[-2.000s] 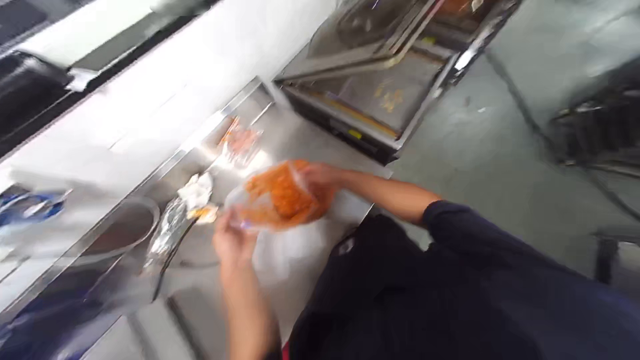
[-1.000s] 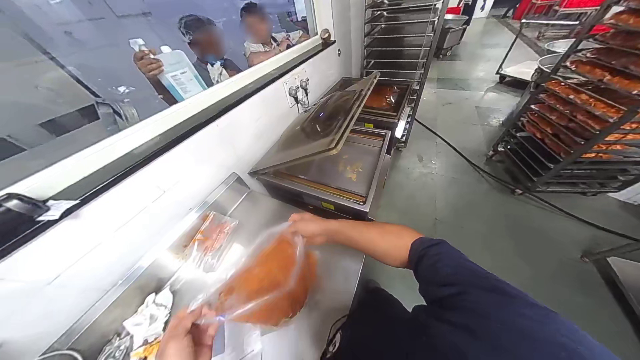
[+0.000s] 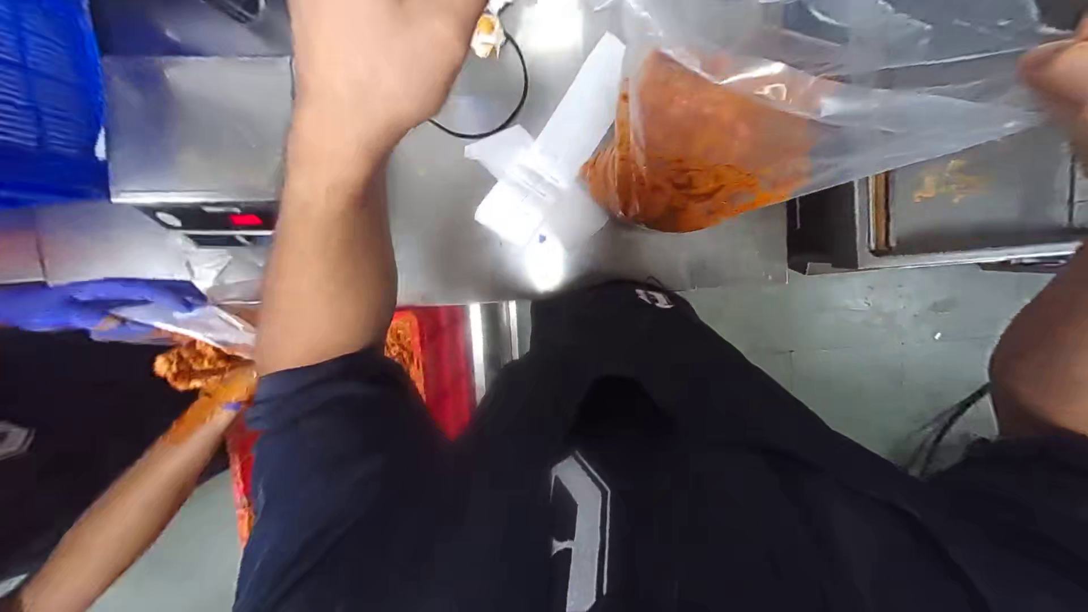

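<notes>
My right hand (image 3: 1058, 81), at the right edge, grips the gathered film of a clear plastic bag (image 3: 901, 110). Orange-red marinated food (image 3: 705, 144) fills the bag's lower left part, above the steel counter. My left hand (image 3: 387, 59) is at the top left of centre; its fingers are cut off by the upper edge, so its hold cannot be told. White paper labels or slips (image 3: 531, 183) lie on the counter between my left forearm and the bag.
A scale (image 3: 200, 127) with a red display stands left, beside a blue crate (image 3: 47, 102). Below it a co-worker's gloved hand (image 3: 93, 306) holds a bag near orange food. A black cable (image 3: 524, 85) curves over the counter. At right is an open vacuum sealer (image 3: 977, 195); a red crate (image 3: 446, 365) is below.
The view has swung strongly down and left, bringing in the scale and the co-worker. The bag, held between both hands a second ago, now stretches out toward my right hand.
</notes>
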